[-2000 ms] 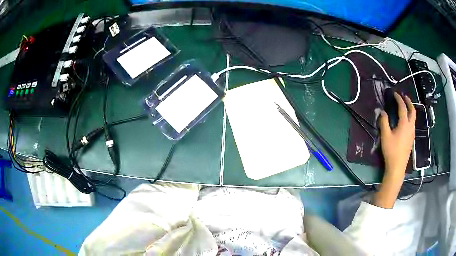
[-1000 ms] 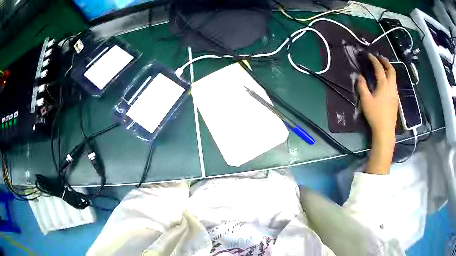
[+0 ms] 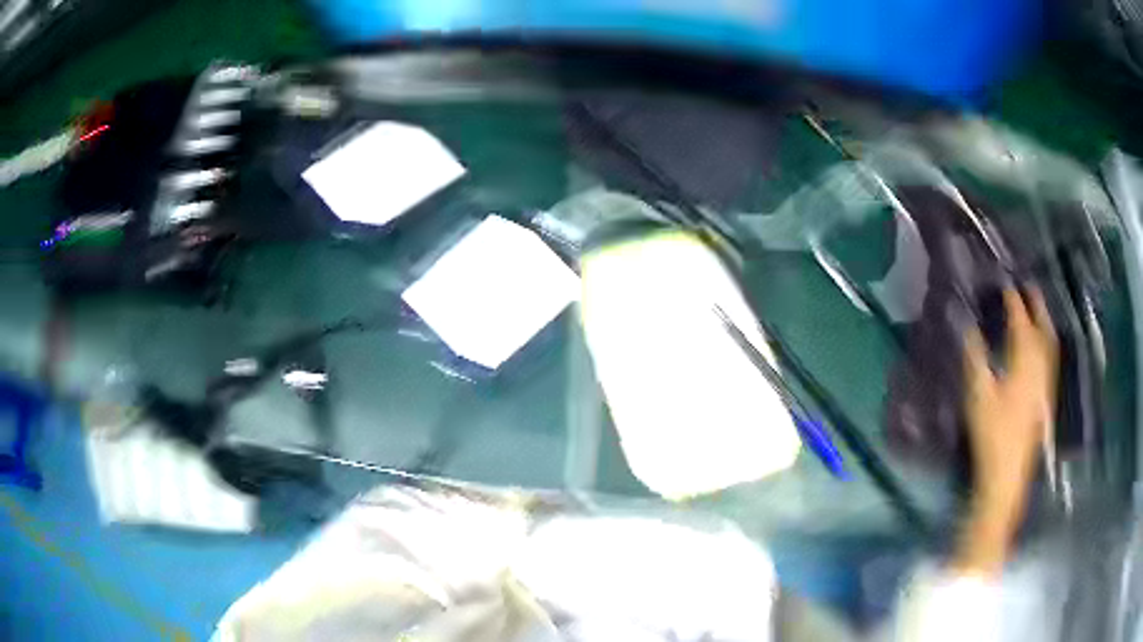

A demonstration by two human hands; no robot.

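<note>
The frame is badly blurred. My right hand (image 3: 1013, 414) is at the right over a dark computer mouse (image 3: 994, 329), fingers pointing away from me; the mouse is mostly covered. It rests on the dark mouse mat (image 3: 921, 395). My left hand is not in view. Two display units show bright white screens: one (image 3: 493, 292) left of centre, the other (image 3: 382, 172) farther back and left. Nothing holds them.
A paper pad (image 3: 677, 364) lies centre, with a blue-ended pen (image 3: 821, 444) over its right side and a dark strap alongside. A black test box (image 3: 125, 169) is far left, a foam tray (image 3: 163, 483) below. The monitor (image 3: 702, 28) spans the back.
The camera view has swung, so the bench items appear farther right and lower than one second ago, and everything is blurred. My right hand remains over the mouse; the display units keep their places.
</note>
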